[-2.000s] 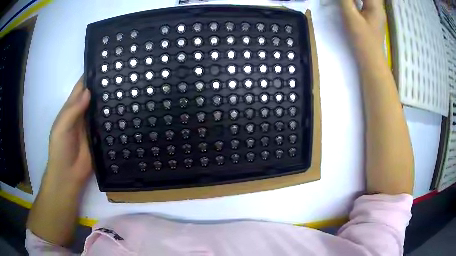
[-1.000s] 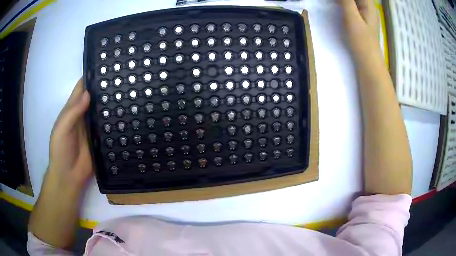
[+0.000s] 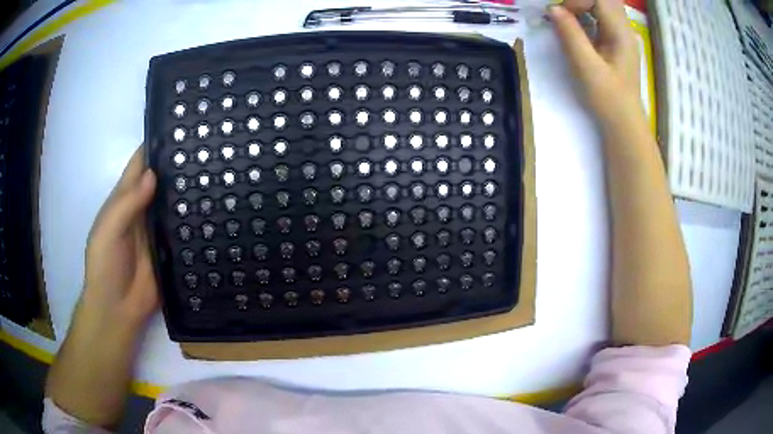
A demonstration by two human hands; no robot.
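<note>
A black blister tray (image 3: 339, 326) with rows of small round components (image 3: 389, 117) lies in front of me on a cardboard pad (image 3: 528, 212). Several pockets are empty. My left hand (image 3: 125, 242) holds the tray's left edge, fingers partly hidden by it. My right hand (image 3: 603, 42) is at the top right, beyond the tray, cut by the frame's top edge. Its thumb and finger are close to a small pale, see-through item (image 3: 536, 14); whether they grip it is unclear.
A clear-barrelled pen (image 3: 407, 15) lies above the tray, with a thin dark tool beside it. Pale foam trays (image 3: 708, 110) stand at the right. Another black tray (image 3: 19, 186) on cardboard is at the far left. Yellow tape (image 3: 148, 389) marks the near bench edge.
The view has shifted, so the tray sits lower and the pens show more fully. My right hand's fingers have come into view and moved slightly left. My left hand stays on the tray edge.
</note>
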